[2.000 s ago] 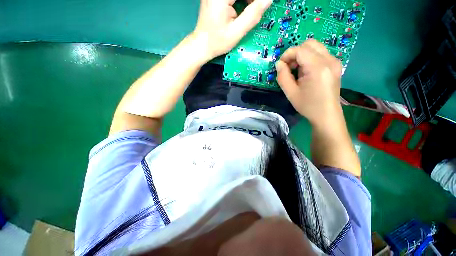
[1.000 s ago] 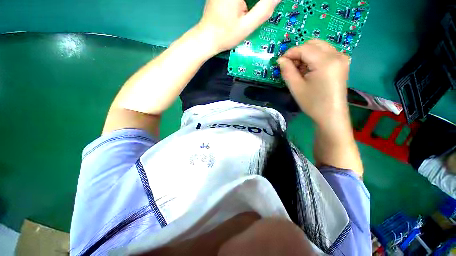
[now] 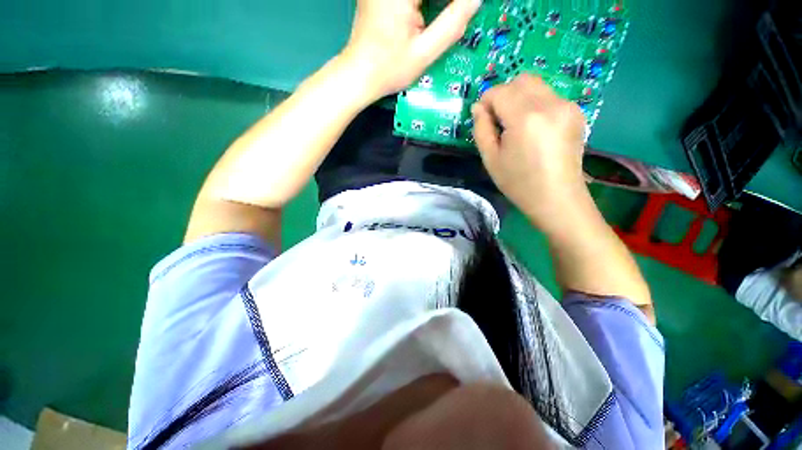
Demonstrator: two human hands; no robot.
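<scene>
A green PCB panel point(image 3: 563, 39) with small blue, black and red components lies at the top centre, its top cut off by the picture edge. A black rack point(image 3: 440, 163) shows under its near edge. My left hand point(image 3: 391, 44) is at the panel's left side, thumb stretched over the board; its other fingertips are cut off or hidden, so its hold is unclear. My right hand point(image 3: 532, 132) is over the panel's near right part, fingers curled with thumb near index finger. Whether a small part is between them cannot be seen.
Black slotted racks point(image 3: 734, 132) stand at the right. A sheet with red marks point(image 3: 646, 174) lies at the bench edge. A red plastic frame point(image 3: 673, 233) is below it. Another person's sleeve point(image 3: 774, 299) shows at the right edge. A cardboard box point(image 3: 75, 435) and blue items point(image 3: 717, 409) are at the bottom.
My right hand has shifted slightly left and its fingers have curled more, its fingertips now hidden against the board. My left hand stays in about the same place at the panel.
</scene>
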